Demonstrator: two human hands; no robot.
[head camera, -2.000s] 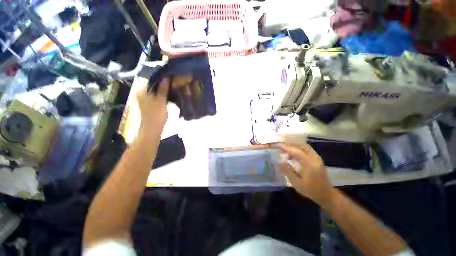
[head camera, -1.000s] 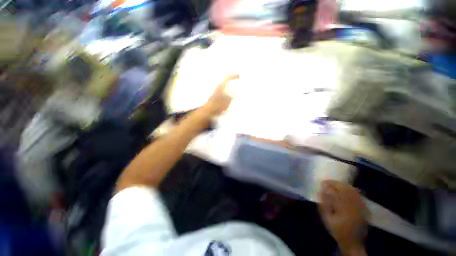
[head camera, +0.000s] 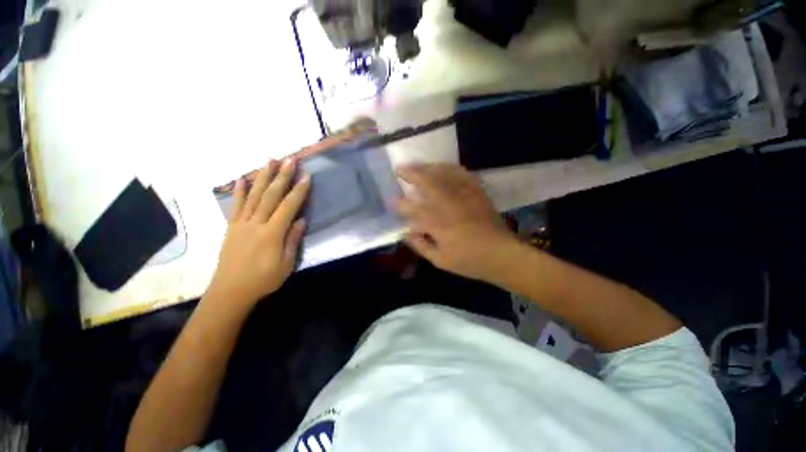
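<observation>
The clear sewing template (head camera: 380, 181) lies at the table's front edge with a grey flap piece (head camera: 334, 190) seen inside it. Its reddish-brown hinge strip (head camera: 305, 152) runs along the far side. My left hand (head camera: 261, 225) lies flat on the template's left part, fingers spread. My right hand (head camera: 455, 216) is at the template's right end, fingers bent and slightly blurred; whether it grips the edge I cannot tell. The needle area (head camera: 361, 71) of the sewing machine is lit, beyond the template.
Black pieces (head camera: 128, 234) lie at the left. A pile of dark cut pieces (head camera: 528, 128) lies right of the template, with thin green and blue sticks (head camera: 606, 124) and a grey bundle (head camera: 685, 88) beyond. A small dark item (head camera: 38, 35) sits at the far left corner.
The view has shifted and steadied. My left hand has come from the bare table onto the template. The template now lies flat near the needle area, with my right hand still at its right end.
</observation>
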